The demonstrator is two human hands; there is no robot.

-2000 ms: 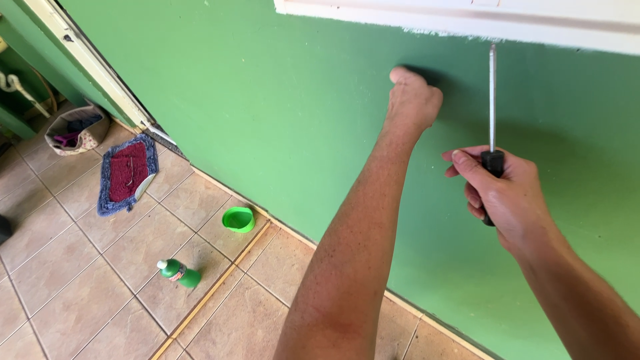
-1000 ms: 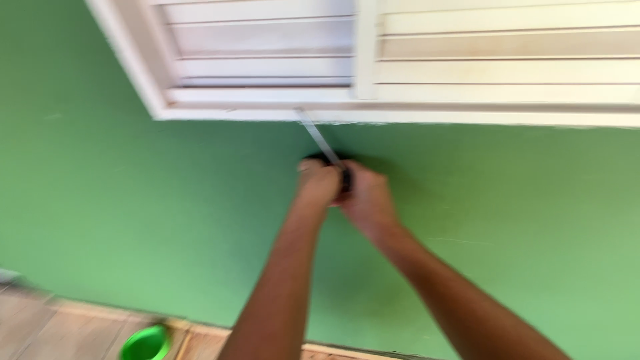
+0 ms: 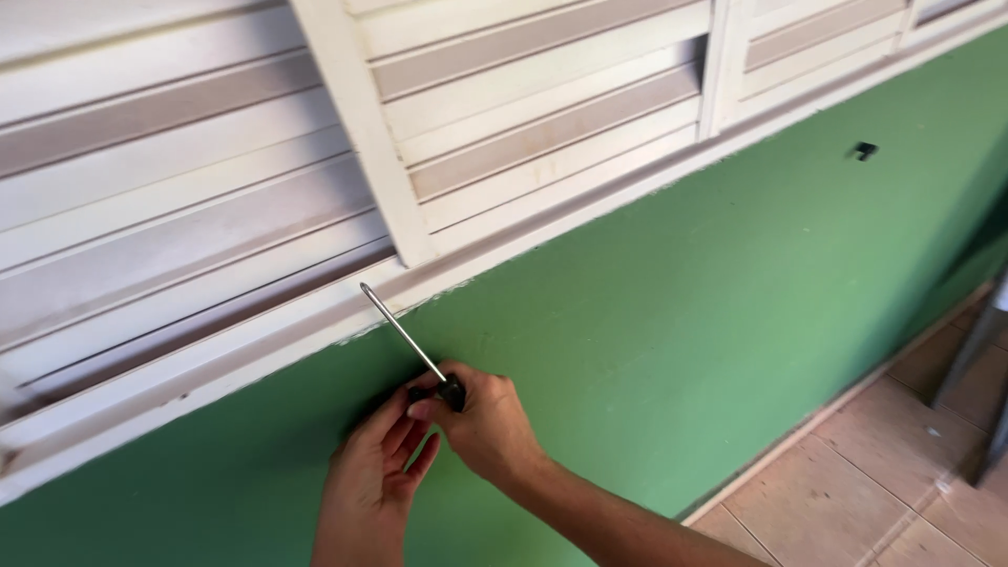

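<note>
My right hand (image 3: 492,417) grips the black handle of a screwdriver (image 3: 405,337), whose metal shaft slants up and left, its tip over the lower rail of the white window frame (image 3: 512,236). Just left of it, my left hand (image 3: 378,465) has its fingers curled and spread. A small dark thing (image 3: 421,392) lies between the fingertips of both hands; what it is and which hand holds it, I cannot tell. Behind the hands is the green wall (image 3: 614,339).
White louvred panels (image 3: 543,102) fill the window above. A small black item (image 3: 865,150) is on the wall at the right. Beige floor tiles (image 3: 835,480) and a grey metal leg (image 3: 972,354) show at the lower right.
Two seconds ago my hands were apart; now they are together below the window frame. The view has swung, and the mat, bottle and green bowl have left it.
</note>
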